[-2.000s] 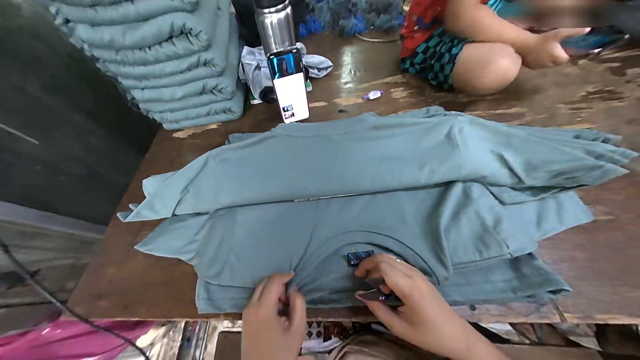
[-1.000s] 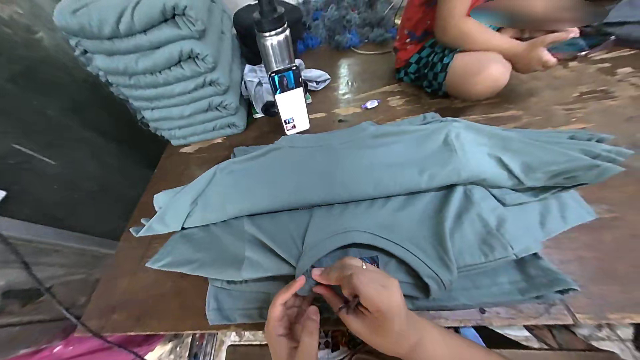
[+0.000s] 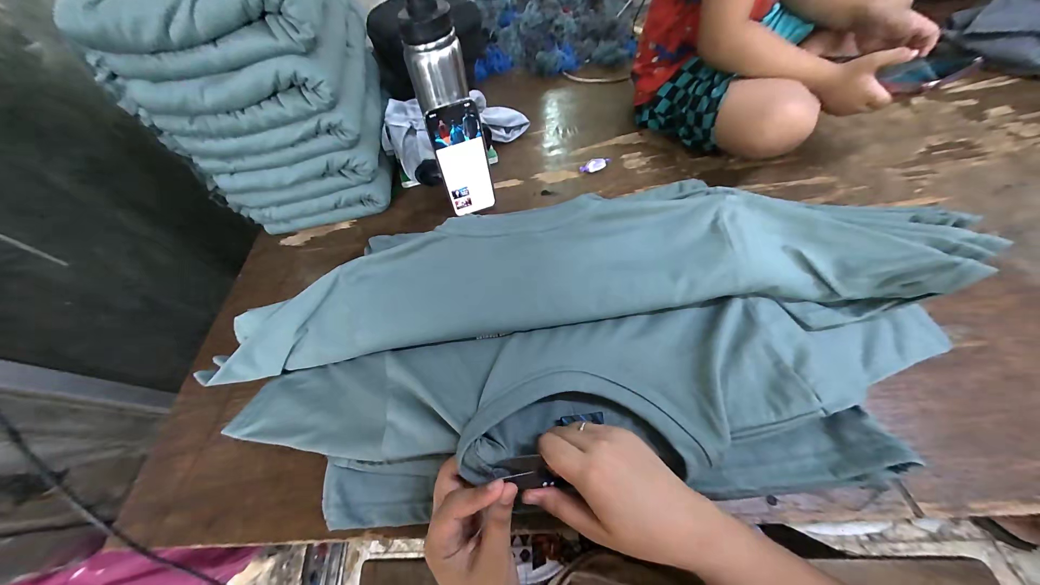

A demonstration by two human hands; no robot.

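A grey-green T-shirt (image 3: 601, 349) lies with its round neckline toward me, over more shirts of the same colour. My left hand (image 3: 475, 520) pinches the collar's near left edge between thumb and fingers. In my right hand (image 3: 617, 487), which wears a ring, is a small dark tool (image 3: 536, 478), perhaps thread snips; its thin metal tip lies against the collar beside my left fingertips. Just above my right knuckles a dark neck label (image 3: 582, 419) shows inside the neckline. Another layer of grey-green shirts (image 3: 520, 276) lies behind, sleeves spread to both sides.
A tall pile of folded grey-green garments (image 3: 268, 122) stands back left on the wooden table (image 3: 975, 325). Beside it, a phone (image 3: 461, 158) leans on a steel bottle (image 3: 439, 73). A wrapped candy (image 3: 595, 165) lies behind the shirts. A person's bent knee (image 3: 768, 118) is at the back right.
My hands have come together at the collar's left edge. Two seconds ago they were farther apart, with the tool in my right hand. The back-right person remains seated.
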